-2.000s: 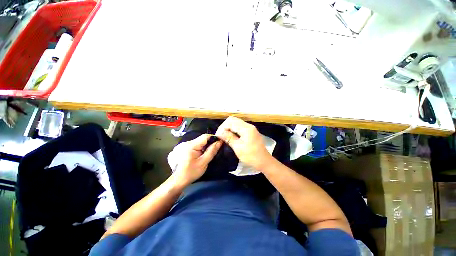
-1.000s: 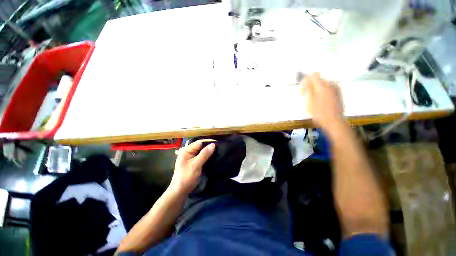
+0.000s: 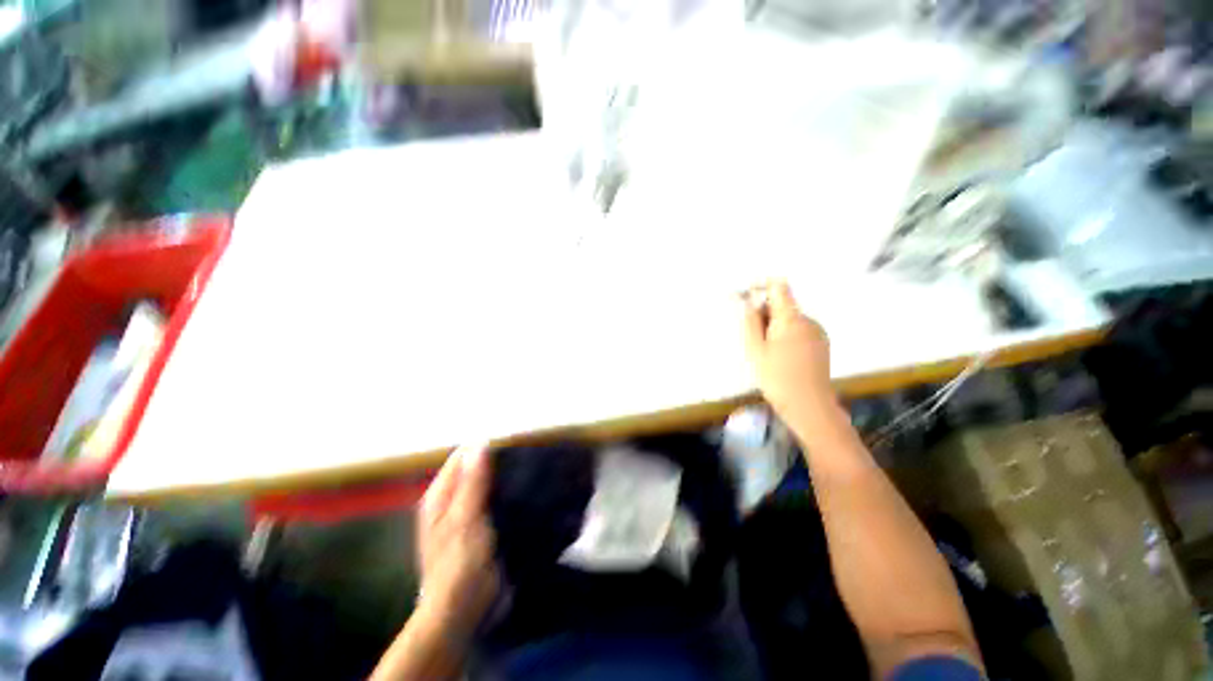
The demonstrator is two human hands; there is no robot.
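The black garment [image 3: 532,512] with a white panel [image 3: 628,510] lies in my lap, below the table edge. My left hand [image 3: 456,532] is at the garment's left side, its fingertips at the wood-coloured table edge; blur hides whether it grips anything. My right hand [image 3: 788,349] is over the white table top [image 3: 399,293], fingers bent together near their tips. Whether it holds something small cannot be told. The slim dark tool does not show clearly on the table.
A red basket [image 3: 200,286] with pale items stands at the table's left end. The blurred white sewing machine [image 3: 798,146] rises at the back. A red tray [image 3: 339,502] is under the edge. A cardboard box [image 3: 1084,532] is at right, and a dark container at lower left.
The view has tilted up and blurred. My right hand left the lap cloth, reached to the dark tool's place, and is now nearer the table's front. My left hand no longer visibly pinches the cloth.
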